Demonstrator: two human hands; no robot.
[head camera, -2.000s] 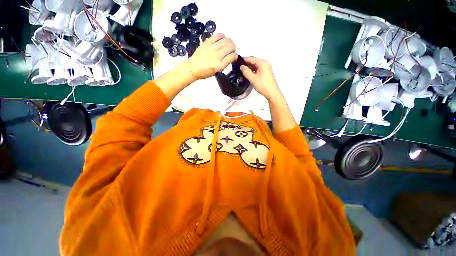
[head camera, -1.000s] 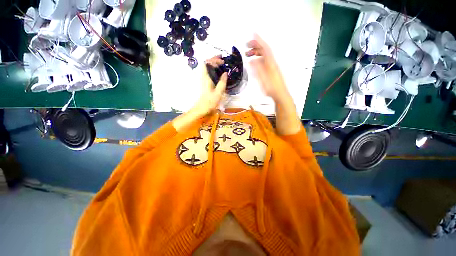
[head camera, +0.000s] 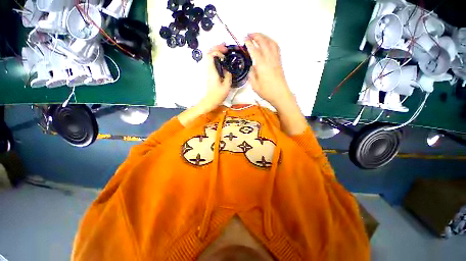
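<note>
A glossy black round housing (head camera: 237, 63) is held over the near part of the white sheet (head camera: 286, 30), its hollow face up. My left hand (head camera: 218, 76) grips its left side. My right hand (head camera: 265, 66) is at its right side with fingertips by the rim. A thin red lead wire (head camera: 227, 29) runs from the housing up and to the left. A pale part shows below the housing. Small black rings (head camera: 186, 21) lie loose at the upper left of the sheet, one a little apart. What the right fingertips pinch is hard to see.
White wired housings stand on the green bench at left (head camera: 66, 61) and right (head camera: 403, 56). Dark glossy housings (head camera: 130, 38) lie between the left group and the sheet. Black round stool seats (head camera: 74, 125) are below the bench edge on both sides.
My right hand was open and apart from the housing one second ago and is now against it. The housing's round face has turned upward, and the red wire now shows beyond it.
</note>
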